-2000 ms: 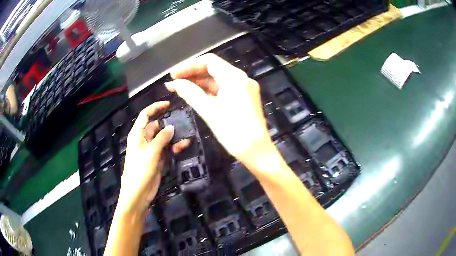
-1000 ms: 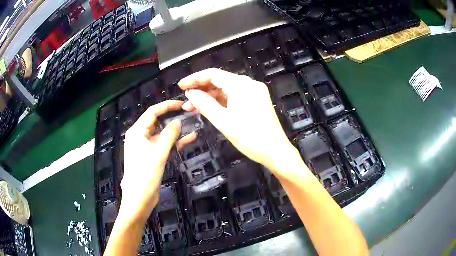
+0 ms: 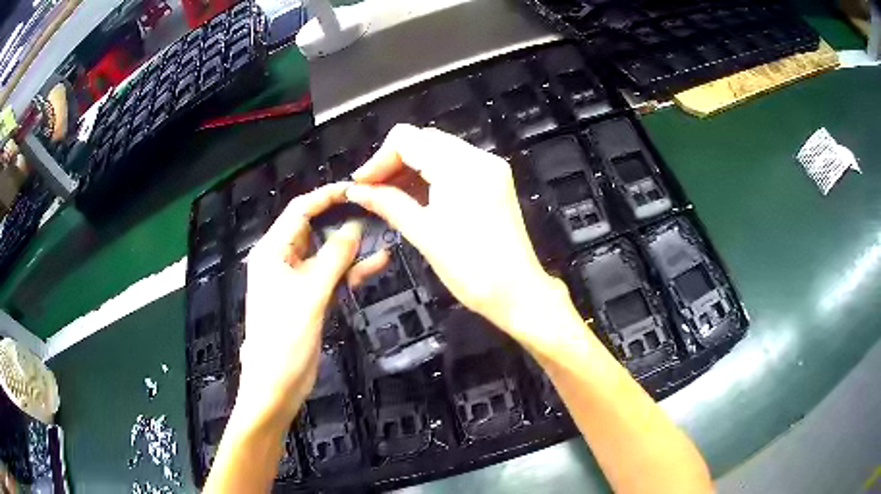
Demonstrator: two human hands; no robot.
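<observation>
My left hand (image 3: pixel 309 260) holds a dark phone housing (image 3: pixel 393 318) tilted above the black blister tray (image 3: pixel 720 343). Its thumb lies on the housing's inner face and its fingers are around the far end. My right hand (image 3: pixel 449 207) has thumb and forefinger pinched together at the housing's far end, touching the left fingertips. Whether a small part is between them is hidden. Other housings sit in the tray's pockets, such as one at the right (image 3: pixel 626 299).
Loose tiny parts (image 3: pixel 153 444) lie left of the tray. A filled tray (image 3: pixel 169 92) stands upper left behind a red strip (image 3: pixel 256 113). More trays (image 3: pixel 715 43), a tan board (image 3: pixel 758 79) and a dotted white sheet (image 3: pixel 827 160) are right. A fan (image 3: pixel 27 379) is at the left edge.
The right fingertips have come down from above onto the housing's far end and meet the left fingers. The view has shifted, so the tray sits farther right and more of the loose parts shows.
</observation>
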